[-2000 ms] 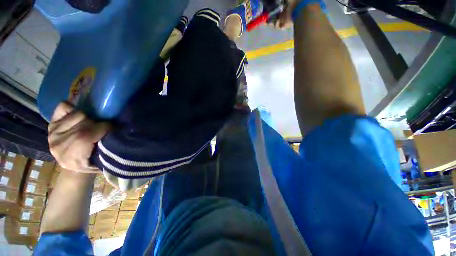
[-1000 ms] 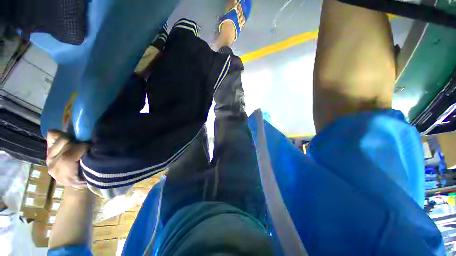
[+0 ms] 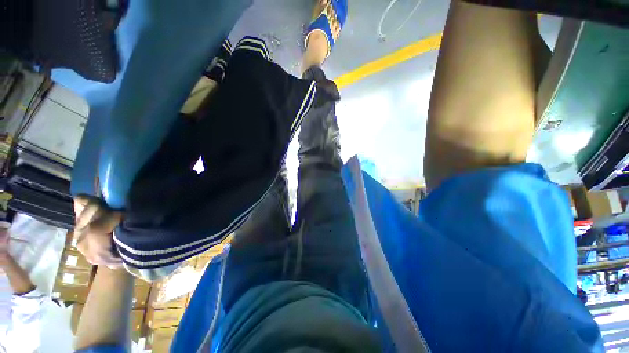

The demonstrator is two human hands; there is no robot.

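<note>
A blue plastic chair [image 3: 148, 89] is tilted at the upper left. A dark jacket [image 3: 214, 152] with white-striped hem and cuffs hangs over it. My left hand [image 3: 98, 231] grips the chair's edge at the left, beside the jacket's striped hem. The fingertips are partly hidden. My right forearm reaches up to the top edge of the picture on the right, and my right hand is cut off beyond it.
My legs and a foot in a blue sandal [image 3: 330, 24] stand on a grey floor with a yellow line [image 3: 386, 61]. A green-topped bench [image 3: 593, 83] is at the right. Cartons [image 3: 165, 317] and a person's arm [image 3: 15, 272] are at the lower left.
Compared with two seconds ago, the chair and jacket show lower and further left in my left hand. My right hand has gone out of the top of the picture. A person appears at the left.
</note>
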